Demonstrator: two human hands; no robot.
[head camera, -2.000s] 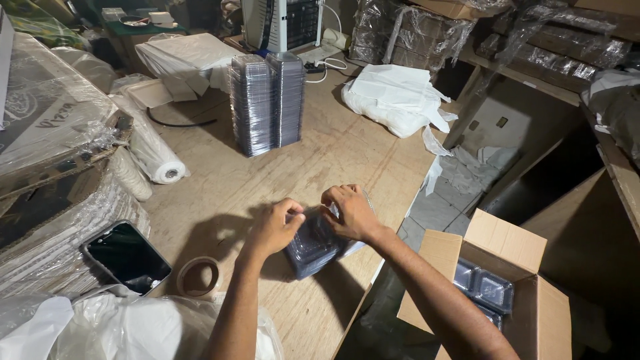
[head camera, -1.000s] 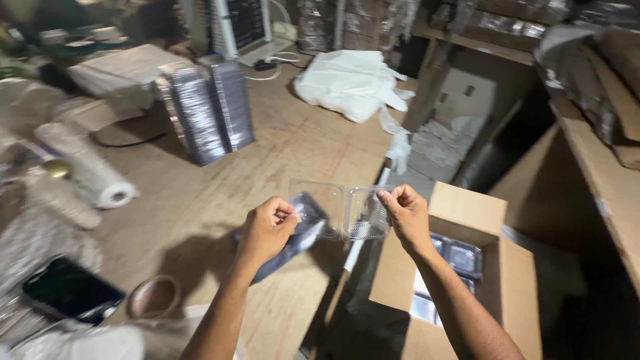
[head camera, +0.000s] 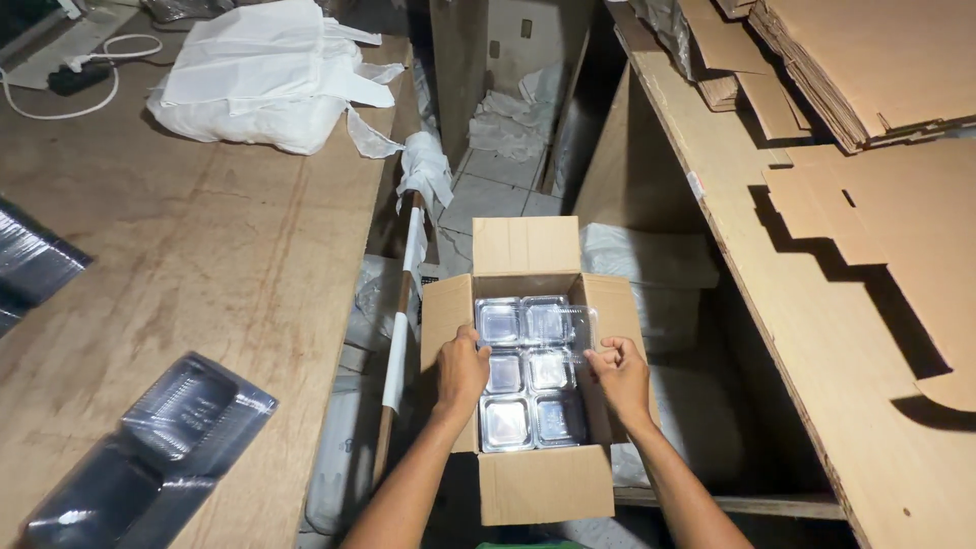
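An open cardboard box (head camera: 545, 489) stands below and between two wooden surfaces, with clear plastic clamshell containers (head camera: 506, 423) in rows inside. Over its upper part, a clear hinged plastic container (head camera: 583, 328) is spread between my hands. My left hand (head camera: 461, 374) pinches its left edge at the box's left side. At the right edge, my right hand (head camera: 624, 375) has thumb and fingertips on the thin plastic. On the table at lower left lies a stack of nested plastic containers (head camera: 179, 415), and part of another wrapped stack (head camera: 34, 259) shows at the left edge.
The wooden table (head camera: 252, 267) on the left bears a bundle of white plastic bags (head camera: 252, 76) and a white cable (head camera: 114, 76). To the right, a plywood shelf (head camera: 762, 305) holds flattened cardboard (head camera: 900, 69). Tiled floor (head camera: 496, 187) shows between them.
Both hands have moved from above the table to over the box, with a clear container between them. The view has swung right, toward the box.
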